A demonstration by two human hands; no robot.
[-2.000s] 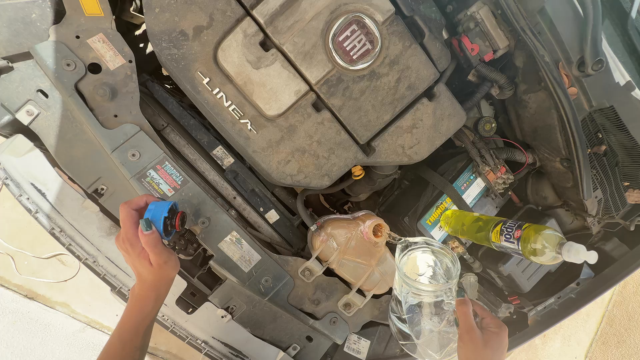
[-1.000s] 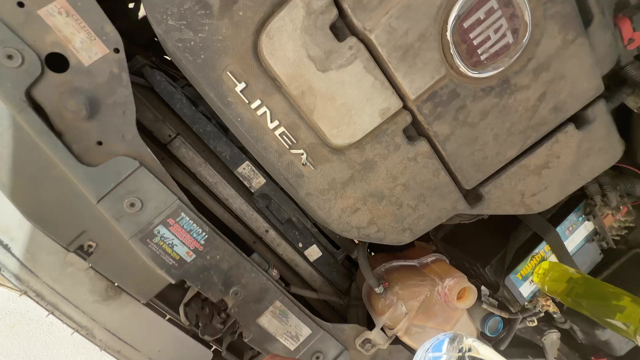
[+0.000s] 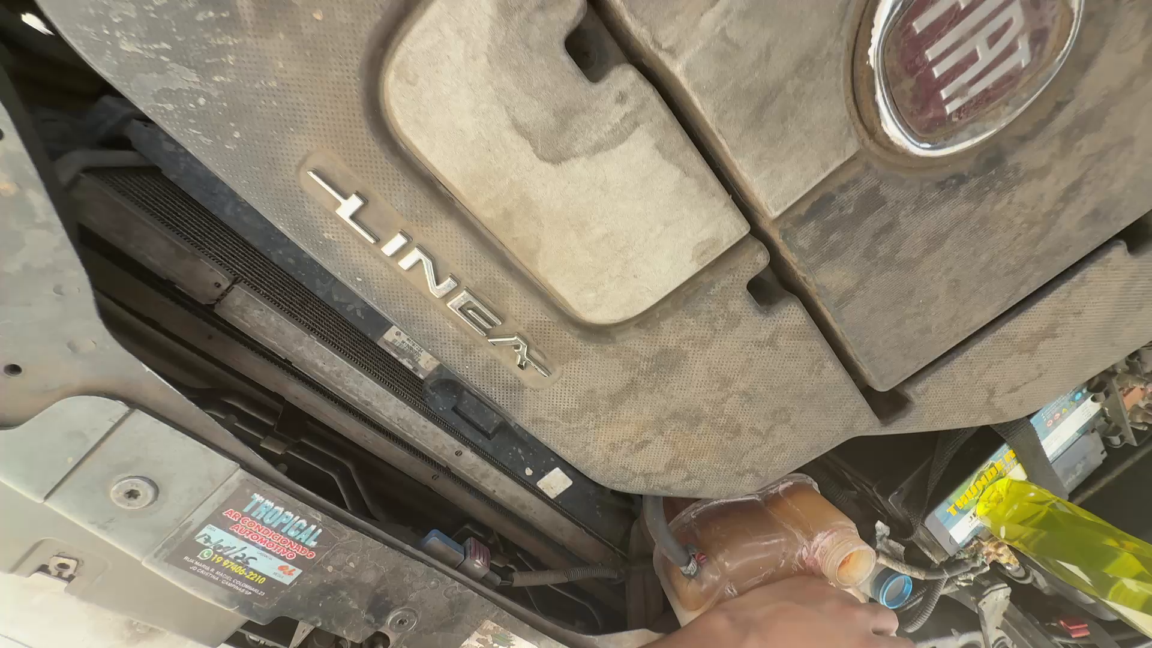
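Observation:
A brownish translucent coolant reservoir (image 3: 751, 540) sits at the bottom right, with its round filler neck (image 3: 853, 565) uncovered. Low in the picture, what looks like my left hand (image 3: 792, 621) reaches in from the lower left, across the front of the reservoir and just below the neck. Its fingertips are cut off or hidden, so its grip cannot be told. A blue-rimmed round part (image 3: 894, 589) lies right beside the neck, near the fingers. At the right edge is a plastic bottle of yellow-green liquid (image 3: 1071, 549). My right hand is out of view.
The dusty plastic engine cover (image 3: 630, 396) fills the upper middle. A radiator (image 3: 270, 288) runs diagonally at left, beside the metal front crossmember (image 3: 171, 495), which bears a sticker. A battery (image 3: 981, 490) with cables stands behind the bottle. A thin hose (image 3: 666, 540) meets the reservoir.
The left hand, earlier at the far left with a blue cap, now shows at the reservoir. The right hand and the glass jug have left the view. The view has moved much closer.

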